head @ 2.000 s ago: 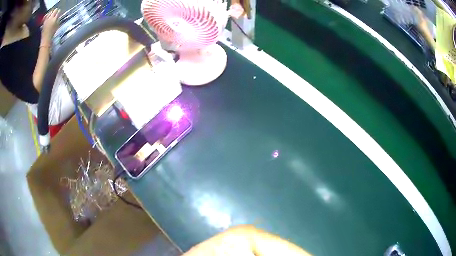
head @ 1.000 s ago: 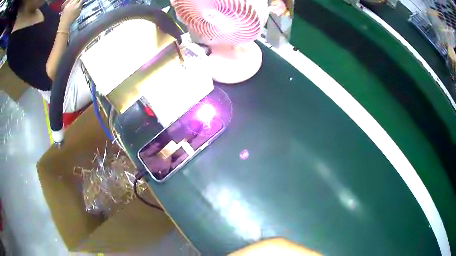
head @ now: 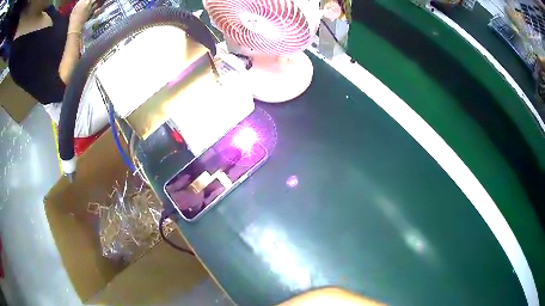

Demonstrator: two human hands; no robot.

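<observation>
A smartphone (head: 218, 179) lies flat on the green bench near its left edge, its dark screen reflecting a bright light. A dark cable runs from its lower end over the bench edge. A bare, skin-coloured part of an arm or hand (head: 331, 297) shows at the bottom edge, cut off by the frame. I cannot tell which side it belongs to, and no fingers show. Neither of my hands can be made out.
A pink fan (head: 281, 77) stands behind the phone, beside a brightly lit white box (head: 218, 110). A black hose (head: 70, 113) arches at the left. A carton (head: 72, 239) holds clear film scraps (head: 131, 221). A person (head: 39, 54) is at upper left. The conveyor (head: 454, 95) curves along the right.
Since two seconds ago the view has shifted, so the phone, fan and carton appear further right. The bare skin at the bottom edge shows less. The person's arm at upper left has moved slightly.
</observation>
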